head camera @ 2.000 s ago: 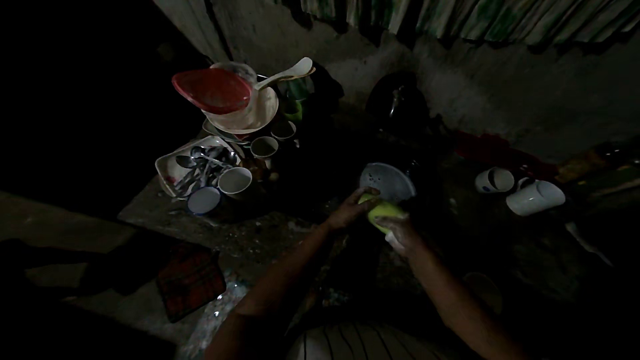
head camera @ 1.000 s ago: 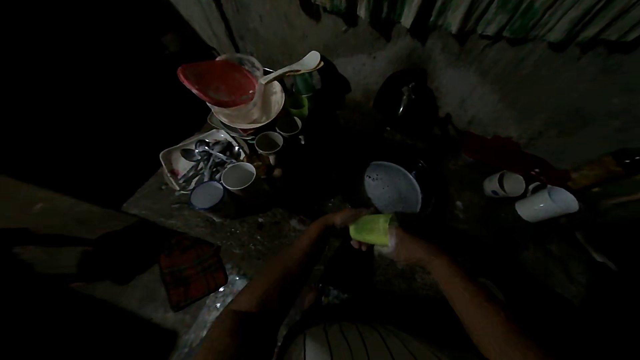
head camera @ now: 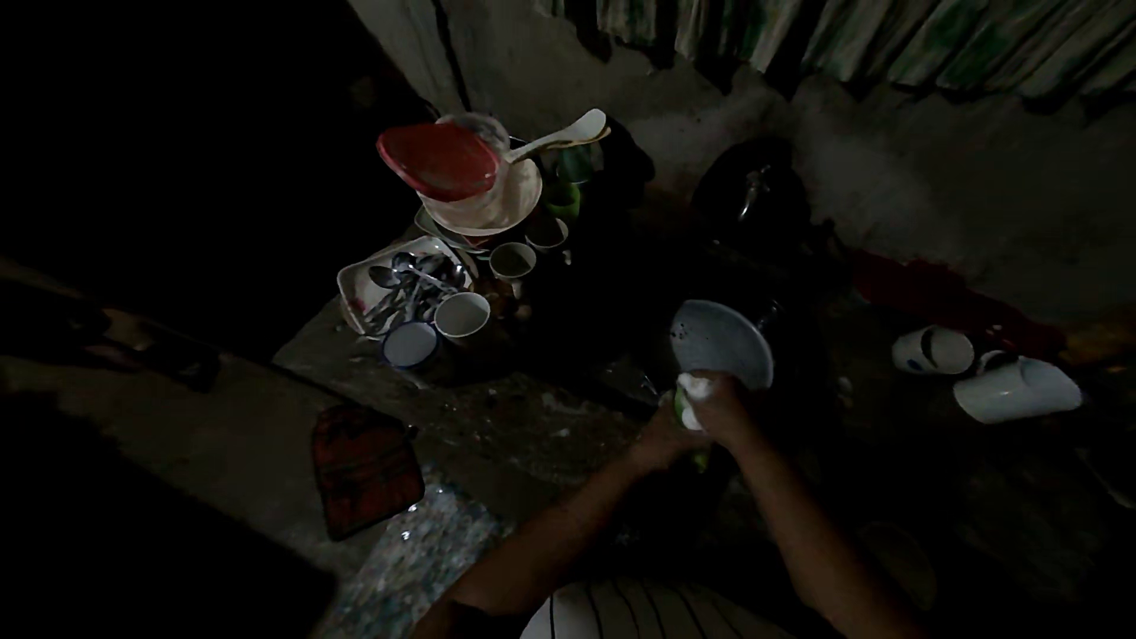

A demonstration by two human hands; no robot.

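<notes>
My left hand (head camera: 666, 439) grips a yellow-green cup (head camera: 682, 406), mostly hidden now between both hands. Against its mouth, my right hand (head camera: 723, 408) presses a white, foamy scrubber or cloth (head camera: 694, 399). Just beyond the hands lies a grey metal bowl or strainer (head camera: 723, 342) with small dark holes or spots at its left side. Darkness hides the fingertips and whatever is under the hands.
At left are a white tray of spoons (head camera: 355, 311), a white mug (head camera: 461, 315), a blue-rimmed cup (head camera: 410, 344) and a red bowl (head camera: 444, 161) atop stacked dishes. Two white mugs, one upright-looking (head camera: 932, 351) and one tipped (head camera: 1018, 390), lie right. A tap (head camera: 753, 193) is behind.
The yellow-green cup was plainly visible between the hands one second ago; now it is turned and mostly covered. The right hand has come over it with the white scrubber or cloth.
</notes>
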